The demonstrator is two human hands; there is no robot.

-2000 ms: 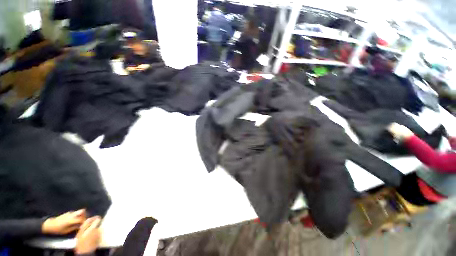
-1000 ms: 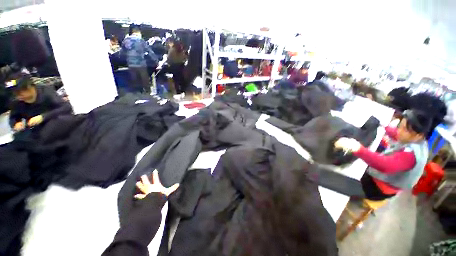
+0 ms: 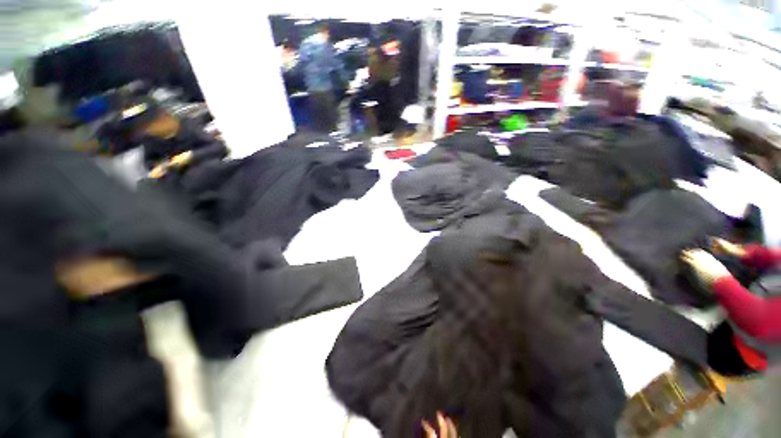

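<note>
A large dark coat (image 3: 531, 334) lies spread on the white table (image 3: 274, 389) in front of me, one sleeve reaching right. A second dark coat (image 3: 218, 278), blurred and close, fills the left side; its sleeve lies towards the middle. A blurred skin-coloured patch within it looks like my left hand (image 3: 103, 275); its grip is unclear. Fingertips, apparently of my right hand (image 3: 438, 426), show at the bottom edge against the spread coat; the rest is cut off.
More dark garments (image 3: 291, 184) lie across the table's far left, and others (image 3: 608, 158) at the back right. A person's hand (image 3: 706, 267) with a red sleeve is on a dark garment at right. A white pillar (image 3: 235, 77) and shelves (image 3: 505, 107) stand behind.
The open hand that was over the coat at left centre is gone from there. The blurred dark coat now covers the left side. The view has turned left, so the scene sits further right.
</note>
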